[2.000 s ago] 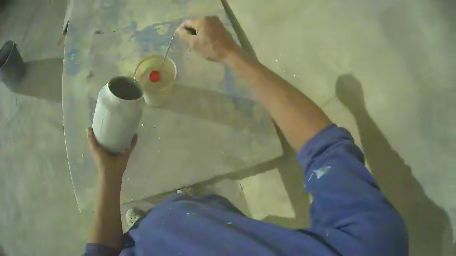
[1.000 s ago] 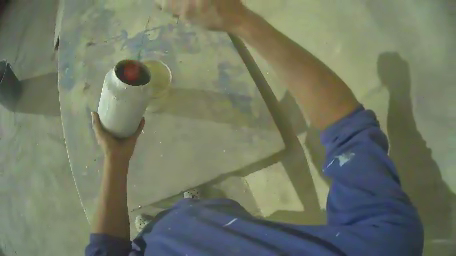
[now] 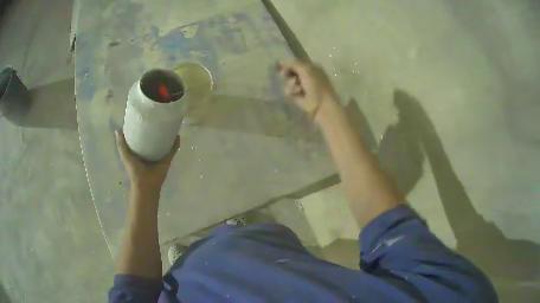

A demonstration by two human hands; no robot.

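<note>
My left hand (image 3: 148, 165) holds a whitish cylinder (image 3: 153, 127) from below and around its base, upright and slightly tilted. A red piece (image 3: 164, 90) shows inside its dark open mouth. A shallow round tub (image 3: 198, 89) with a pale yellow rim stands on the board behind it, partly hidden by the cylinder. My right hand (image 3: 305, 89) is right of the tub, above the board's right edge, blurred with curled fingers. I cannot make out whether it holds a thin handle.
The large pale board (image 3: 237, 160) has blue-grey smears. A dark small bucket (image 3: 13, 97) is at the far left on the concrete floor (image 3: 462, 77). My shoes show at the board's near edge. Shadows fall across the floor on the right.
The red piece, earlier in the tub on a thin handle from my right hand, now shows in the cylinder's mouth. My right hand went up, then down and right. The cylinder moved slightly right and up.
</note>
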